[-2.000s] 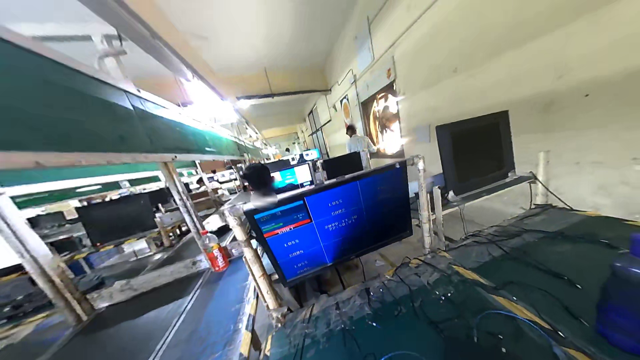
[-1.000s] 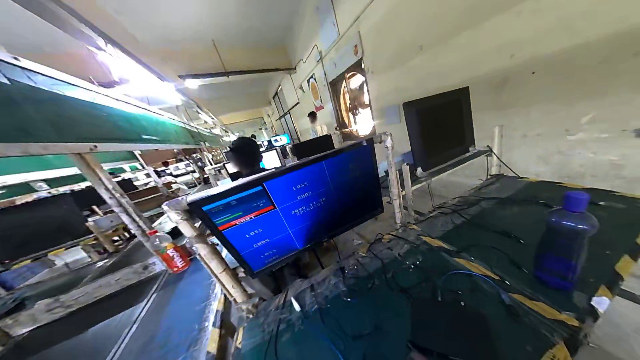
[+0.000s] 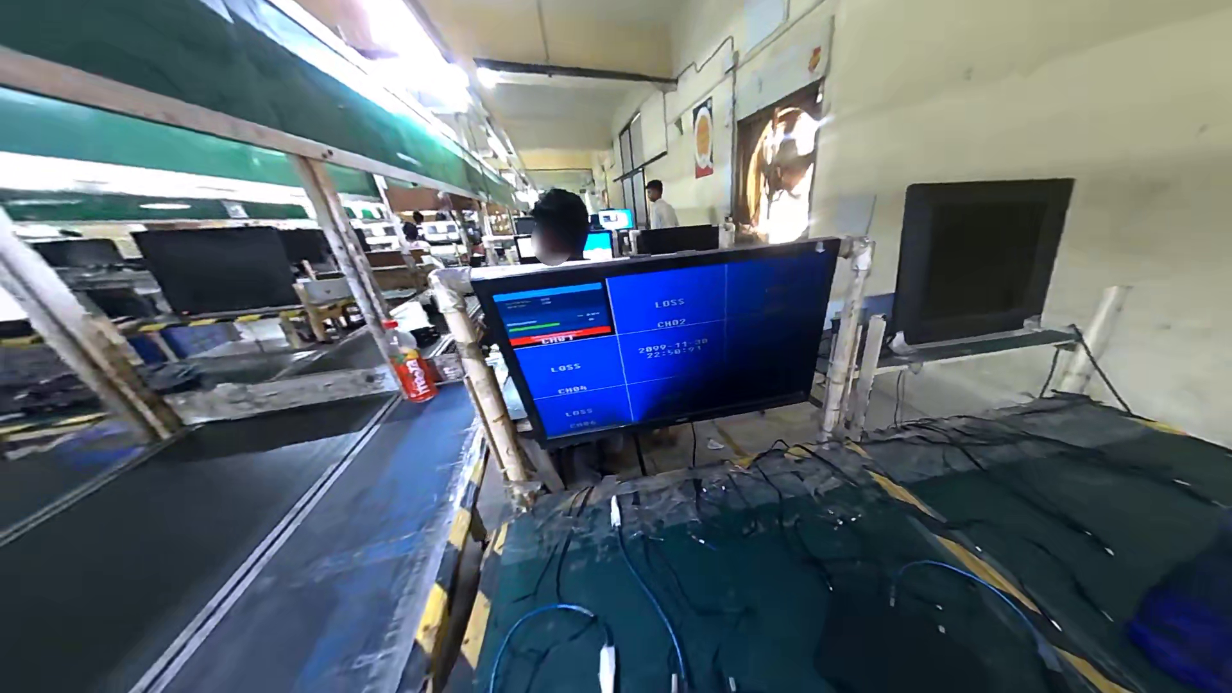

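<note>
Neither my left hand nor my right hand shows in the head view. Ahead, a flat-screen monitor (image 3: 674,337) with a blue grid picture leans between two taped posts. In front of it lies a green-topped workbench (image 3: 731,577) strewn with black cables. Blue network cables (image 3: 650,582) with pale plugs run over its near part. At the lower right edge is a dark blue object (image 3: 1184,616), blurred and partly cut off.
On the left runs a conveyor belt (image 3: 192,510) beside a blue strip. A red-labelled plastic bottle (image 3: 412,366) stands near the left post. A dark monitor (image 3: 982,260) rests on a shelf by the wall. One person (image 3: 560,226) is behind the lit screen; another (image 3: 660,207) stands farther back.
The view has turned and levelled. The blue bottle seen at the right a second ago is now blurred or partly out of view at the lower right.
</note>
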